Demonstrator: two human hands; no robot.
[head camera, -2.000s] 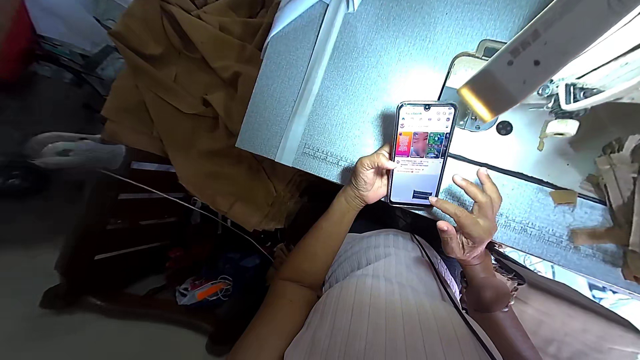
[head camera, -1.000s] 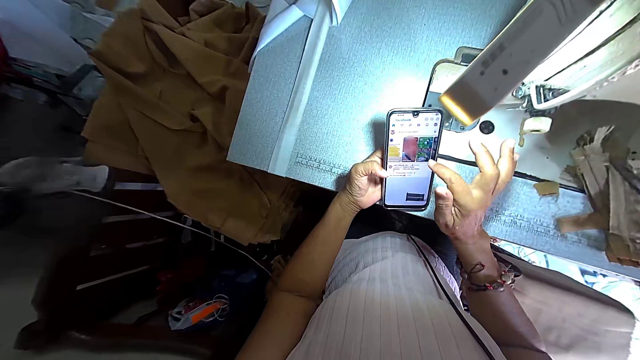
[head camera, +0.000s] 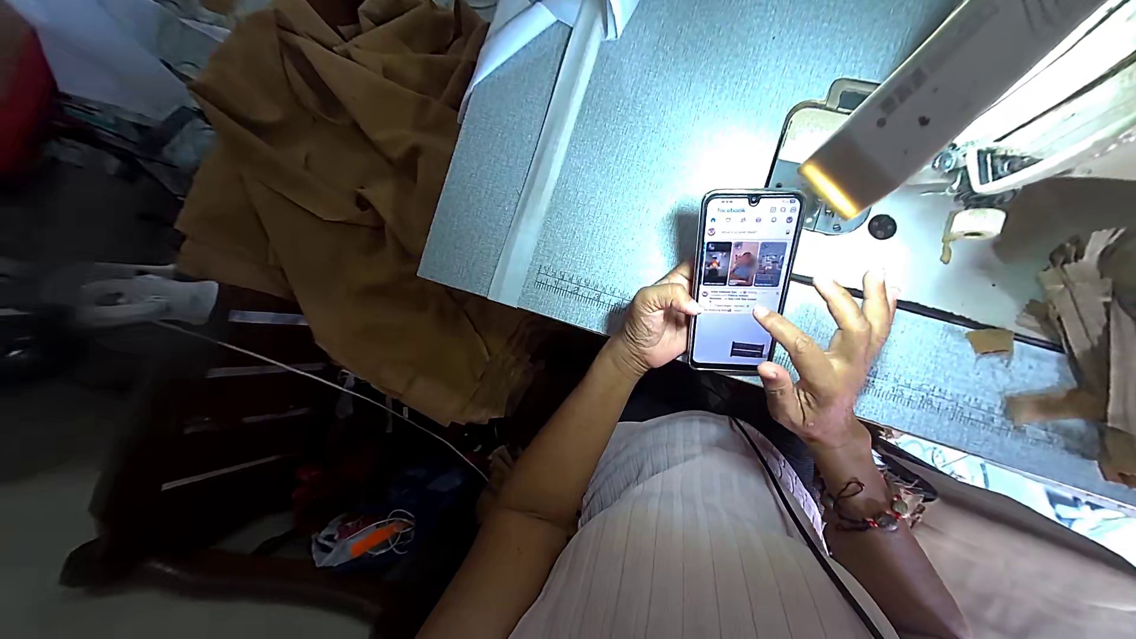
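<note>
A smartphone (head camera: 744, 280) with a lit screen is held upright over the front edge of the sewing table (head camera: 568, 222). My left hand (head camera: 658, 321) grips its lower left side, the thumb lying over the screen's edge. The index fingertip of my right hand (head camera: 825, 364) is at the lower part of the screen; whether it touches the glass cannot be told. The other fingers of that hand are spread, and it holds nothing. A beaded bracelet (head camera: 887, 517) is on the right wrist.
Behind the phone are a sewing machine's bed (head camera: 914, 257) and a lamp bar (head camera: 932, 106). Brown fabric strips (head camera: 1087, 328) lie at the right. Brown cloth (head camera: 355, 195) hangs at the left beside a dark wooden chair (head camera: 257, 399). White fabric (head camera: 524, 35) lies at the table's far left.
The pictures on the phone's screen have changed. The right index finger has moved from the screen's bottom edge two seconds ago to higher on the screen. The left hand still holds the phone.
</note>
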